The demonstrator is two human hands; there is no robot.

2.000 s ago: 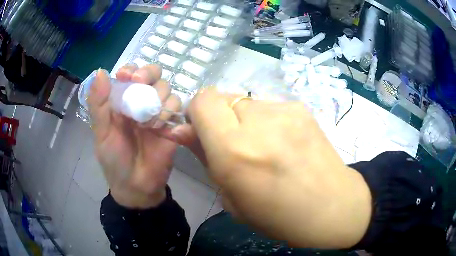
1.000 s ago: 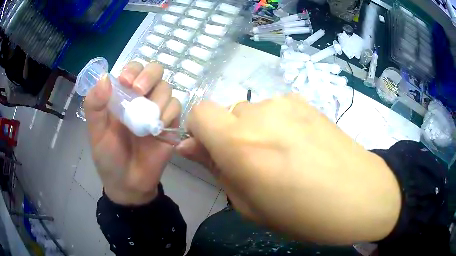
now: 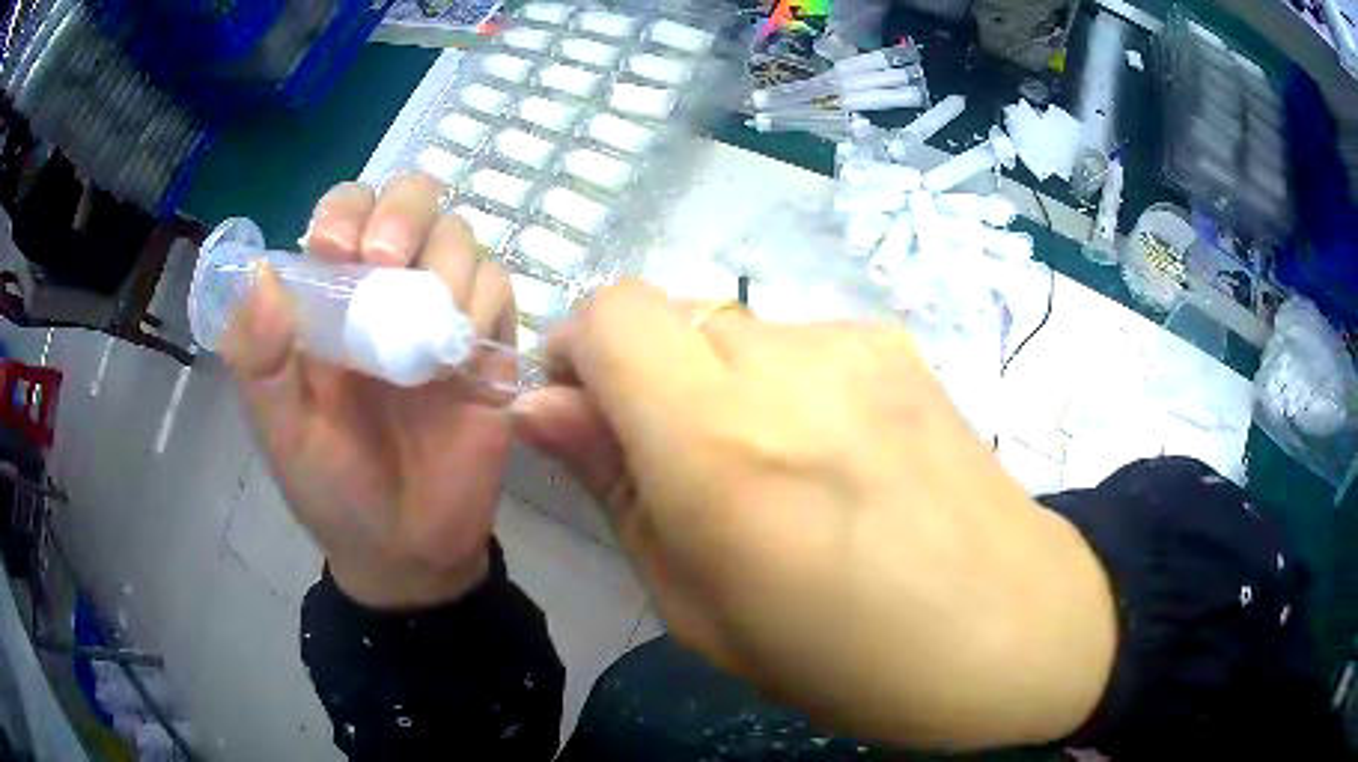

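Note:
My left hand holds a clear syringe barrel between thumb and fingers, over the lap and floor. Its wide flange points left and its nozzle points right. The part near the nozzle looks solid white. My right hand grips thin silver tweezers between thumb and forefinger, and their tips are at the nozzle. Whether the tips touch it or hold a small part is too small to tell. A short dark stick end shows behind my right hand.
A blister tray with white blocks lies behind my hands. Whitish barrels are heaped on the white sheet. A black cable runs beside them. A small tub and a plastic bag stand at right. Blue trays are at upper left.
The barrel has turned in my left hand: about end-on at first, then slanted down to the right, now seen side-on and nearly level. My right hand with the tweezers has followed the nozzle.

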